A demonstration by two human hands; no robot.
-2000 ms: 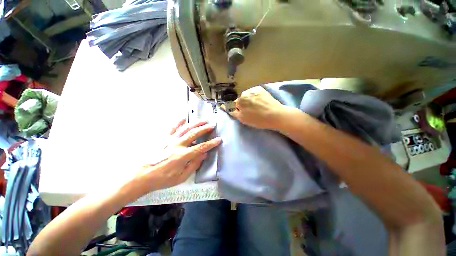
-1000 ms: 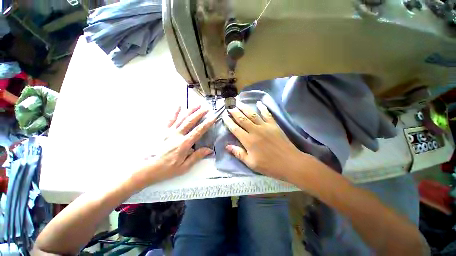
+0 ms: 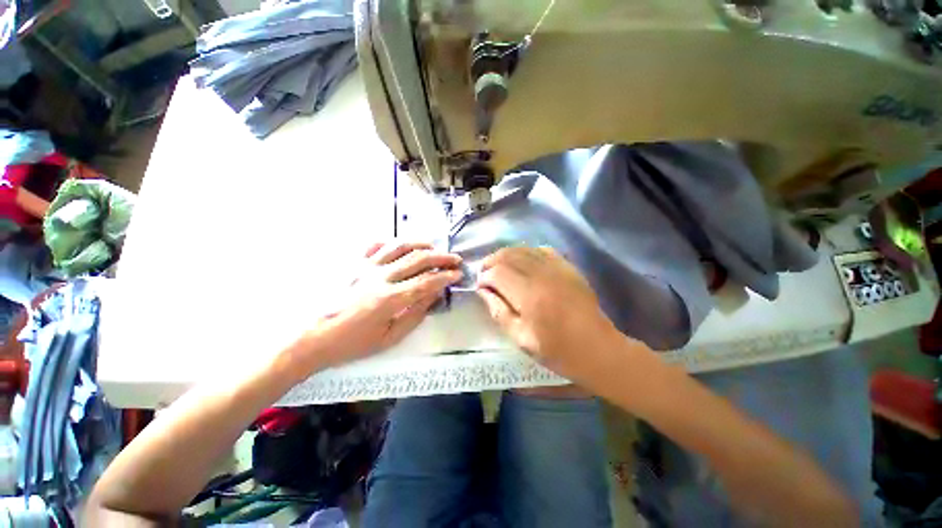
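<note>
A grey-blue garment panel [image 3: 630,237] lies bunched under the machine arm, its left end at the presser foot [image 3: 454,206]. The cream-beige sewing machine [image 3: 661,93] stands across the table. My left hand [image 3: 398,294] lies on a narrow grey strip [image 3: 442,301] just in front of the foot, mostly covering it. My right hand [image 3: 537,304] pinches the cloth edge between thumb and fingers, close beside my left fingertips. Both hands are bare. The needle tip is too small to make out.
A fanned stack of grey strips [image 3: 279,62] lies at the table's far left. Grey-blue strips [image 3: 52,397] hang left of the white table [image 3: 238,248]. A green cloth bundle [image 3: 85,227] is beside it. A control panel [image 3: 878,284] is at the right end. An orange-edged object shows under the arm.
My right hand has gone from flat on the cloth to pinching its edge, nearer the table front. The panel's near part has drawn back from the front edge. My left fingers are more closed together.
</note>
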